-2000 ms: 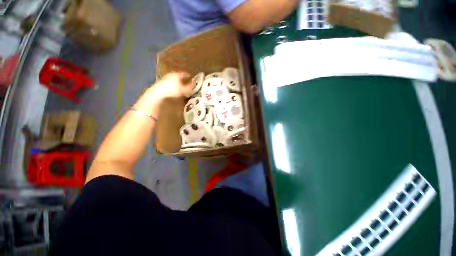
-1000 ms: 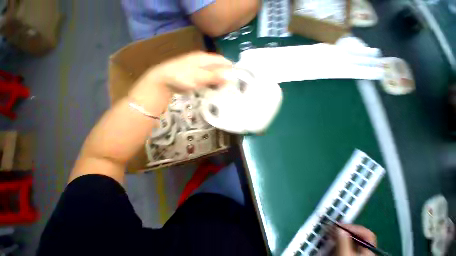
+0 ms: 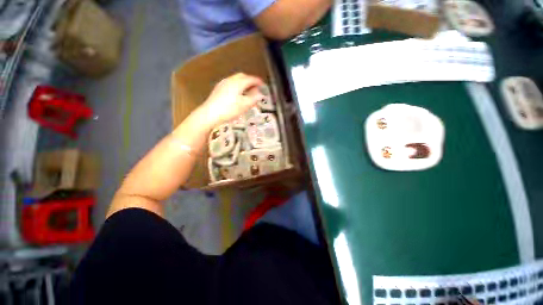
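Note:
My left hand (image 3: 233, 102) is inside the brown carton (image 3: 193, 89), over its cream housings (image 3: 262, 128). Its fingers are bent at the upper housings; whether they grip one cannot be told. One cream housing (image 3: 405, 137) with copper-coloured holes lies flat on the green bench. The white strip with dark rounded squares (image 3: 417, 285) lies across the bottom right, cut off by the edge. Only a fingertip of my right hand (image 3: 471, 301) shows at the bottom edge, with the dark tip of a slim tool over the strip; the rest is out of view.
A white strip stack (image 3: 399, 65) lies across the green bench (image 3: 381, 220). Beyond it are a small cardboard box (image 3: 403, 21) and another strip. More housings (image 3: 524, 102) lie at the right. A co-worker's arm (image 3: 295, 16) is beyond the carton. Red stools (image 3: 58, 220) stand on the floor.
My left hand took a housing from the carton, and is now back in the carton. A housing now lies on the bench. The dotted strip and right hand have moved lower in the picture.

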